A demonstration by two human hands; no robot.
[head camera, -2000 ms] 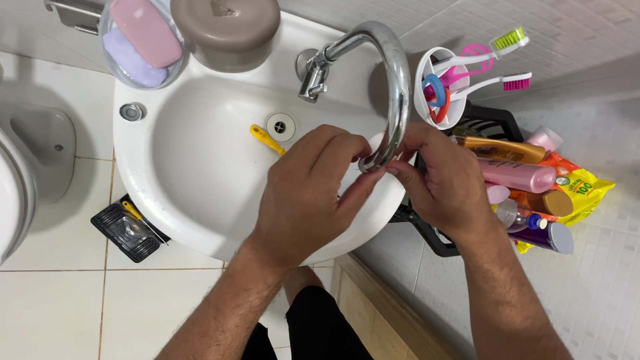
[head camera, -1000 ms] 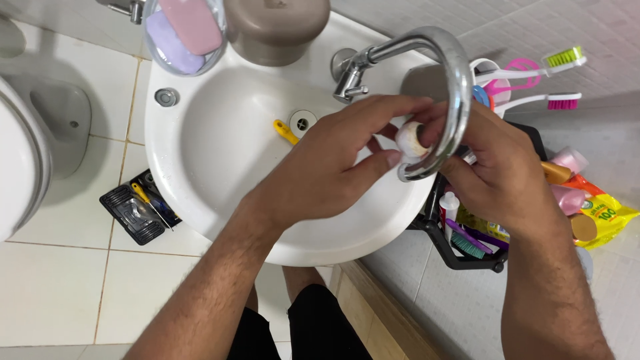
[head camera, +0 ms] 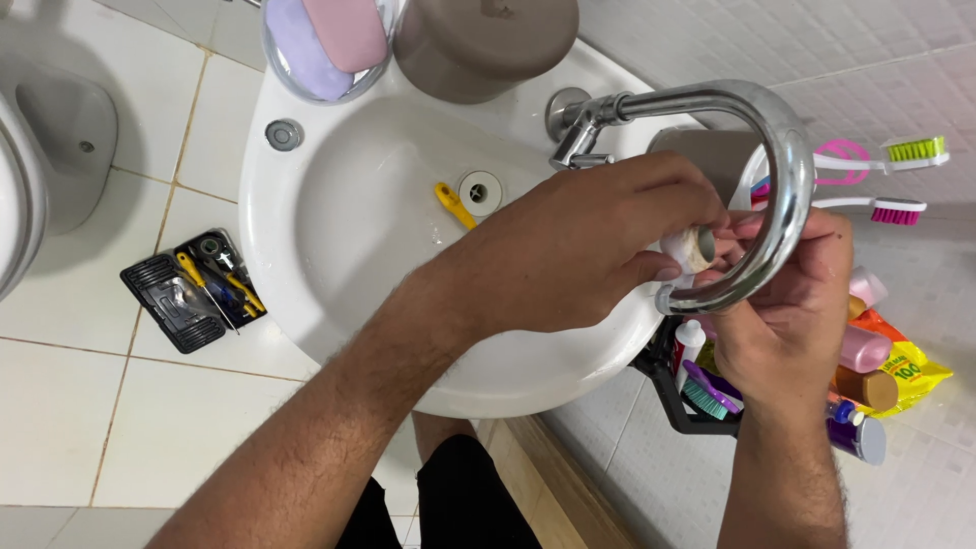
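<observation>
Between thumb and fingers, my left hand [head camera: 564, 244] holds a small white roll of tape [head camera: 689, 249], its hollow core facing right. My right hand [head camera: 785, 305] is behind the open end of the chrome gooseneck faucet [head camera: 789, 175], its fingertips close to the roll; whether they pinch a piece of tape is hard to tell. The spout curves in front of my right fingers. Below my left forearm and wrist lies the white washbasin [head camera: 343, 229], with a yellow-handled tool [head camera: 454, 206] beside the drain [head camera: 480, 193], its far end hidden.
A soap dish [head camera: 305, 88] and a taupe lidded container [head camera: 488, 46] stand on the basin's back rim. Toothbrushes [head camera: 877, 156] stick out at right, above a black basket [head camera: 675, 404] with bottles. An open tool case [head camera: 175, 305] lies on the floor, near the toilet [head camera: 53, 152].
Both hands have moved off the spout's end, and the roll, not visible at first, shows in my left fingers. My right hand has turned, showing more of its palm.
</observation>
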